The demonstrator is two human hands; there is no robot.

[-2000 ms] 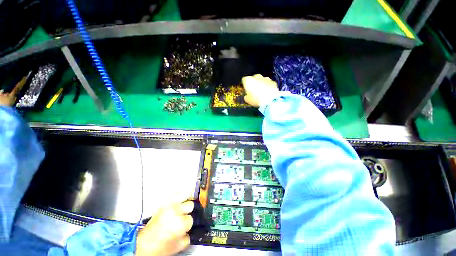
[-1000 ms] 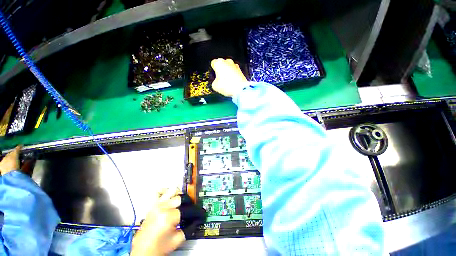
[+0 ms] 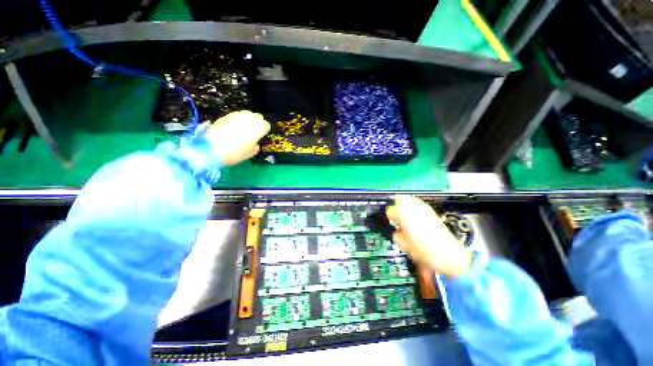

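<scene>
A black carrier (image 3: 344,336) with rows of green circuit boards (image 3: 340,273) lies on the conveyor. Orange-brown clamps (image 3: 248,271) show at its sides. My right hand (image 3: 422,232) is over the carrier's top right board, dark fingertips down; what it holds is hidden. My left hand (image 3: 240,136) is at the left edge of the bin of yellow components (image 3: 304,148), fingers bent together; its fingertips are unclear. A bin of dark leaded components (image 3: 208,82) is behind it to the left. A bin of blue-violet components (image 3: 369,118) is to the right.
A metal shelf edge (image 3: 315,33) runs above the bins. The blue cord (image 3: 129,70) hangs to my left wrist. A black handwheel (image 3: 458,225) is beyond my right hand. Another person's sleeve (image 3: 612,250) is at another carrier (image 3: 594,207), right.
My right hand has moved from the yellow bin to the top right boards. My left hand has left the carrier's left side and risen to the bins. The view has shifted right.
</scene>
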